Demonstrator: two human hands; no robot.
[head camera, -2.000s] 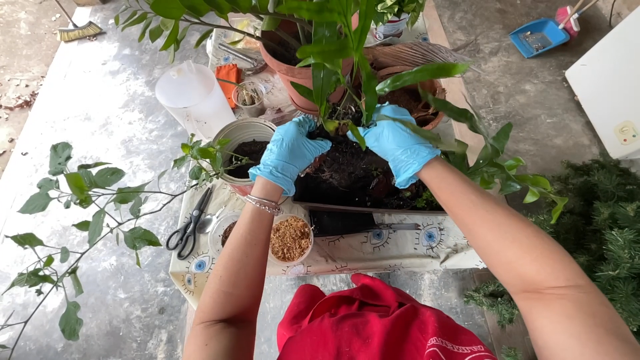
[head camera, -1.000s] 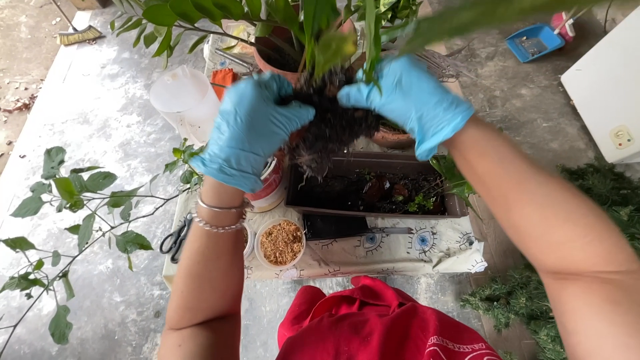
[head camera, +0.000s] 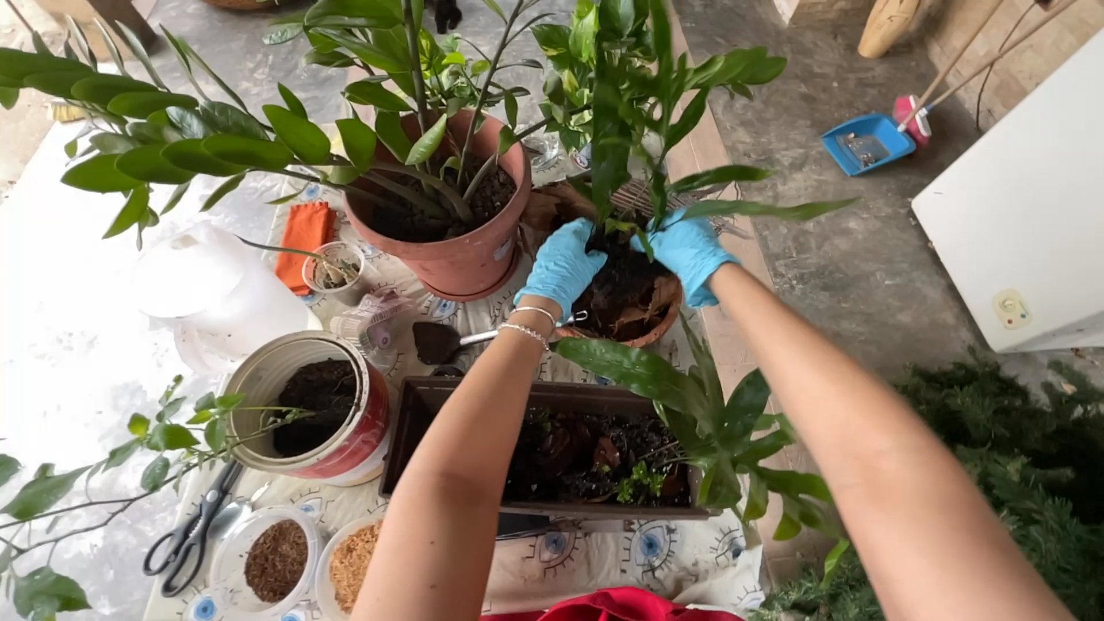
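Both my hands wear blue gloves and grip the dark root ball (head camera: 625, 263) of a leafy green plant (head camera: 611, 129) from its two sides. My left hand (head camera: 562, 266) is on its left, my right hand (head camera: 687, 252) on its right, with fingertips partly hidden by roots and leaves. The root ball is over a terracotta pot (head camera: 660, 332), whose inside is partly hidden. Nearer to me lies a brown rectangular planter (head camera: 552, 398) with dark soil and small plants. A trowel (head camera: 438, 342) with a dark blade lies beside my left wrist.
A large terracotta pot (head camera: 448, 259) holds a plant with long leafy stems. At left stand a red and white can (head camera: 358, 440) with soil, black-handled scissors (head camera: 194, 530), tubs of brown (head camera: 276, 561) and tan material (head camera: 352, 556), and a translucent jug (head camera: 241, 319). A blue dustpan (head camera: 867, 145) lies on the floor.
My hands have carried the plant and its root ball away from above the rectangular planter, forward to the terracotta pot. The planter's soil is more exposed than two seconds ago.
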